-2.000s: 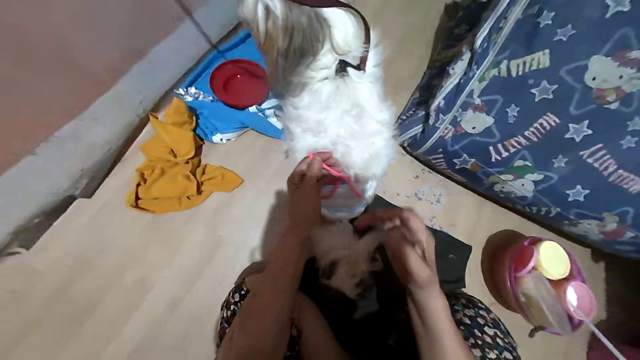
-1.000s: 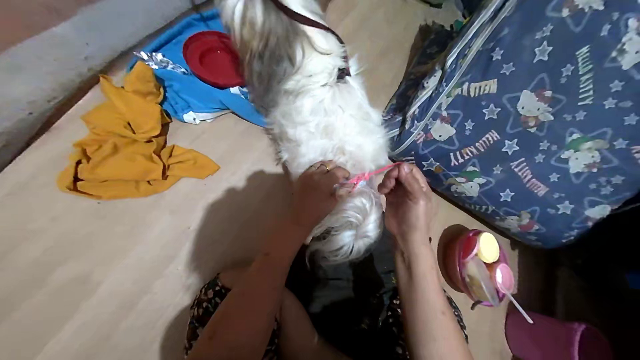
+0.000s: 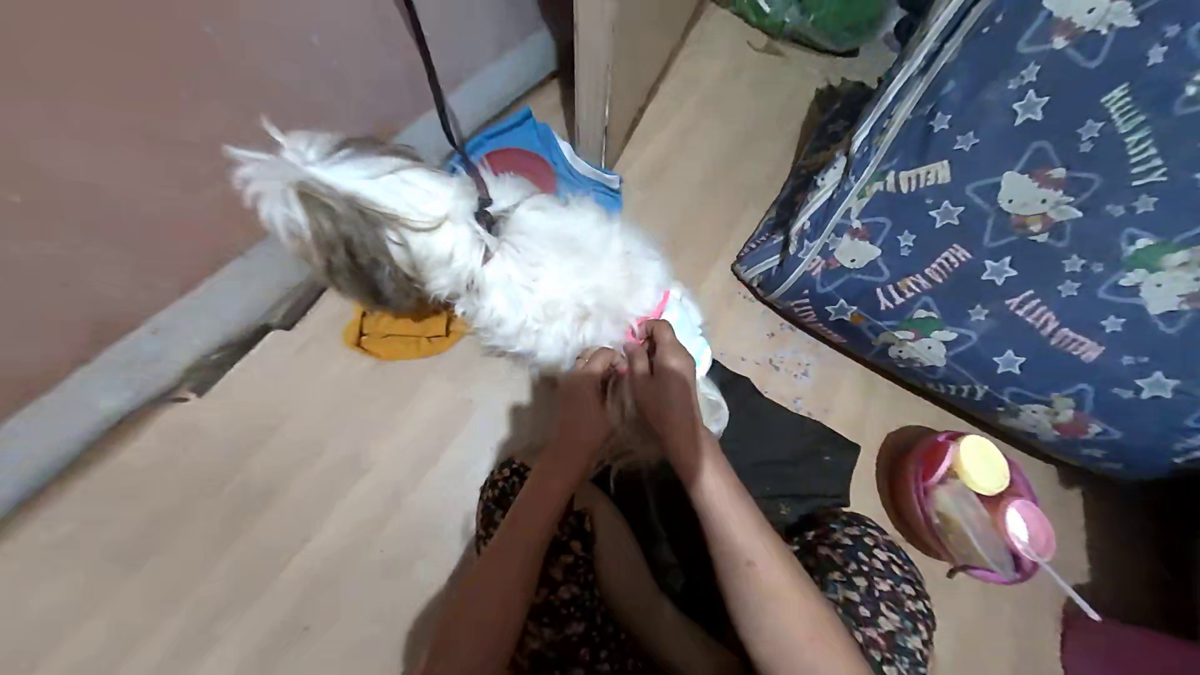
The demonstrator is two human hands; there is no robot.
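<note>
A long-haired white dog (image 3: 572,272) with grey-brown patches stands before me, its head at the left and its rear near my hands. It wears a dark harness strap with a leash (image 3: 436,84) running up. A pink cord (image 3: 651,317) lies across its rump, beside a whitish covering (image 3: 692,328) at the rear. My left hand (image 3: 589,398) and my right hand (image 3: 664,384) are close together at the dog's hind end. Fingers of both are closed on the pink cord, most of which they hide.
A yellow cloth (image 3: 403,336) lies under the dog's head. Behind the dog are a blue cloth (image 3: 591,178) and a red dish (image 3: 520,167). At right stand a blue patterned fabric cover (image 3: 1012,234) and a pink basket (image 3: 1027,562) with containers. A black cloth (image 3: 787,450) lies by my knees.
The dog's head and body have swung toward the left wall, and its head is now over the yellow cloth. My hands have come together, where they were apart with the pink cord stretched between them.
</note>
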